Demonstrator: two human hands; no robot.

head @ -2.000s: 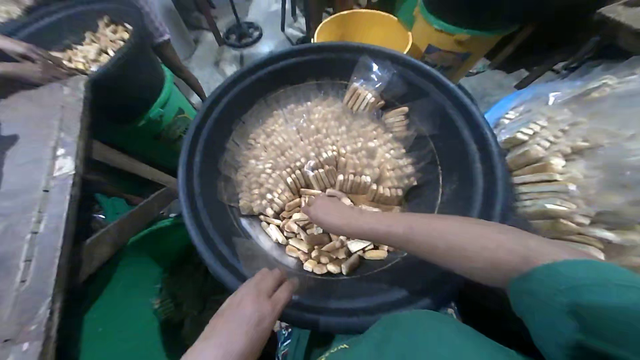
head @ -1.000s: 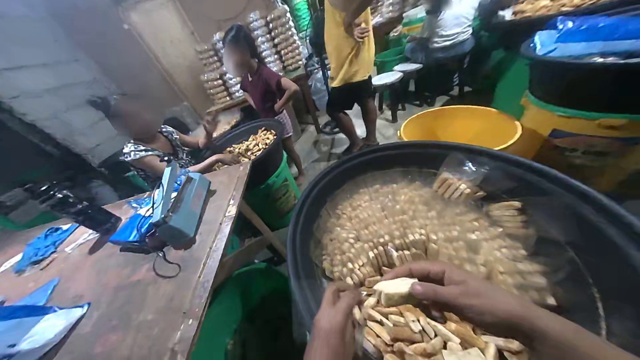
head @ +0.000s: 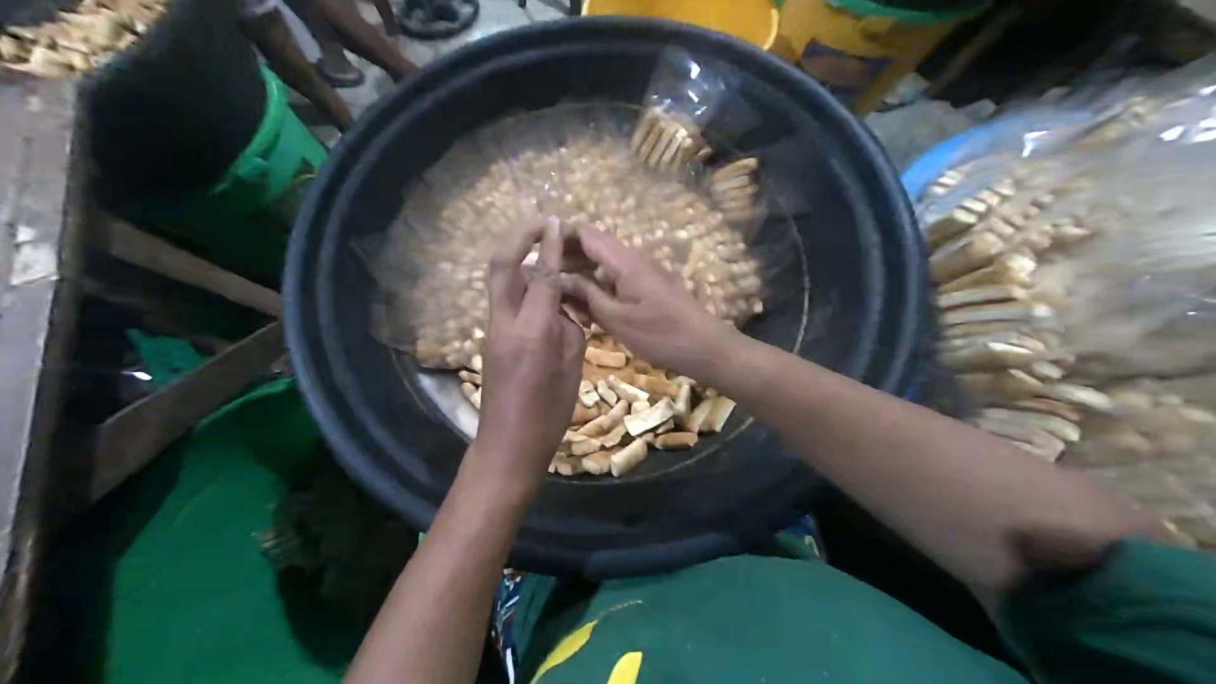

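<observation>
A wide black plastic basin [head: 860, 323] sits in front of me. Loose baked sticks, like toasted bread pieces [head: 627, 418], lie in its near part, below my hands. Clear plastic packs of the same pieces [head: 589, 195] are spread over the middle and far part. My left hand [head: 537, 323] and my right hand [head: 641, 294] meet above these packs, fingertips close together. A small pale thing shows between the left fingers, too blurred and covered to name. Fingers hide whatever the right hand may hold.
More filled plastic bags [head: 1007, 313] lie in a blue-rimmed container at the right. A wooden table [head: 33, 285] runs along the left, above a green tub [head: 190, 551]. Beyond the basin are a yellow tub [head: 703, 14] and, at the upper left, a person's legs [head: 323, 47].
The view has swung down from the room to the basin. Two seconds ago my right hand was in the loose pieces and my left at the near rim; now both are together over the packs.
</observation>
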